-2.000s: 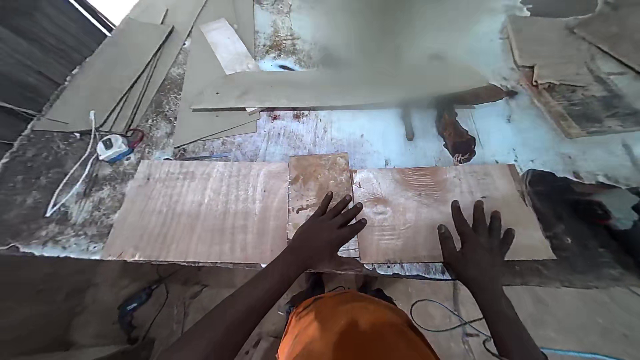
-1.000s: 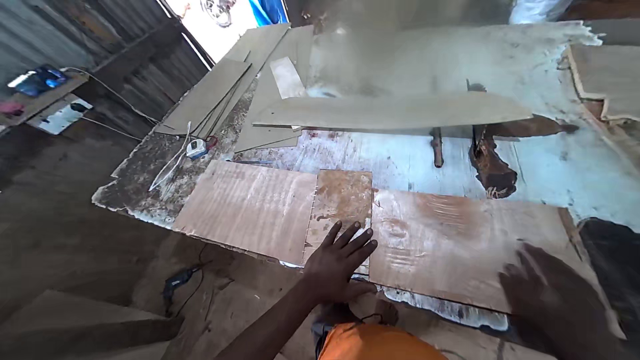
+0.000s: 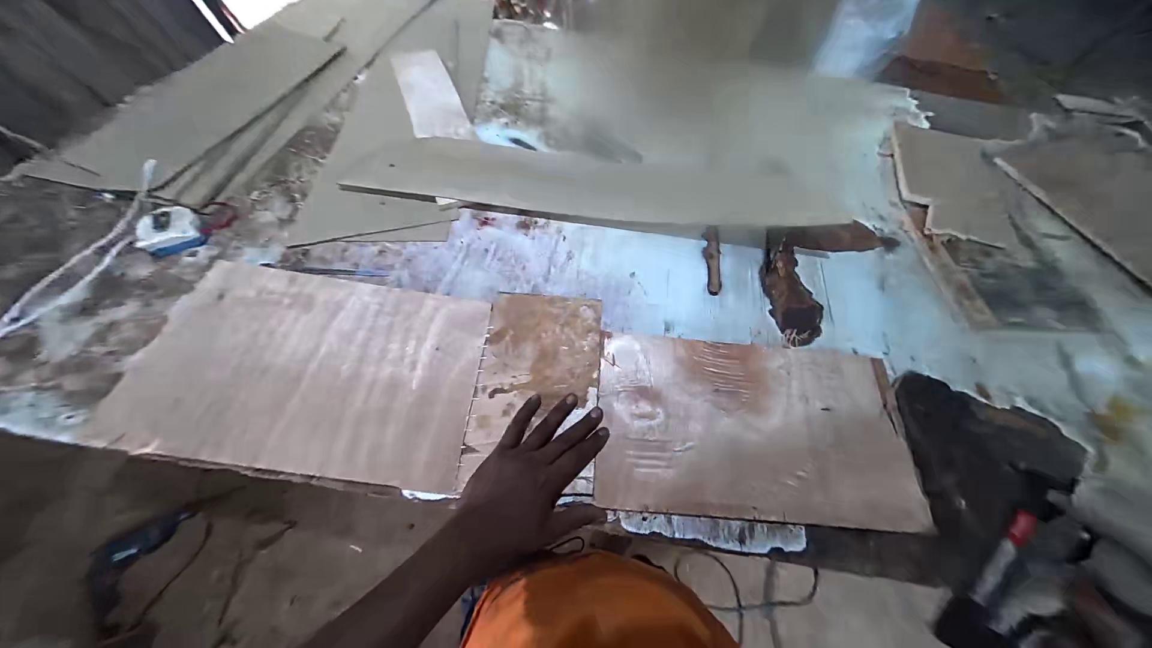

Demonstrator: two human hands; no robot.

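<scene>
My left hand (image 3: 531,481) lies flat, fingers spread, on the lower part of a stained narrow board (image 3: 544,346) at the table's near edge. A plywood panel (image 3: 315,378) sits on the left side of that board, and another plywood panel (image 3: 756,432) with rippled marks is on its right side. My right hand is out of view. Beyond the panels a long grey board (image 3: 576,184) lies across the table, with a small pale strip (image 3: 432,94) behind its left part.
A white and blue tape measure (image 3: 169,230) and white cord (image 3: 81,270) lie at left. Dark cloth (image 3: 981,450) and a red-and-grey tool (image 3: 999,558) are at right. Broken boards (image 3: 963,184) lie at back right. A power tool (image 3: 135,558) is on the floor.
My right hand, earlier over the right plywood panel, has left the view. My left hand stays on the narrow board. The view has shifted.
</scene>
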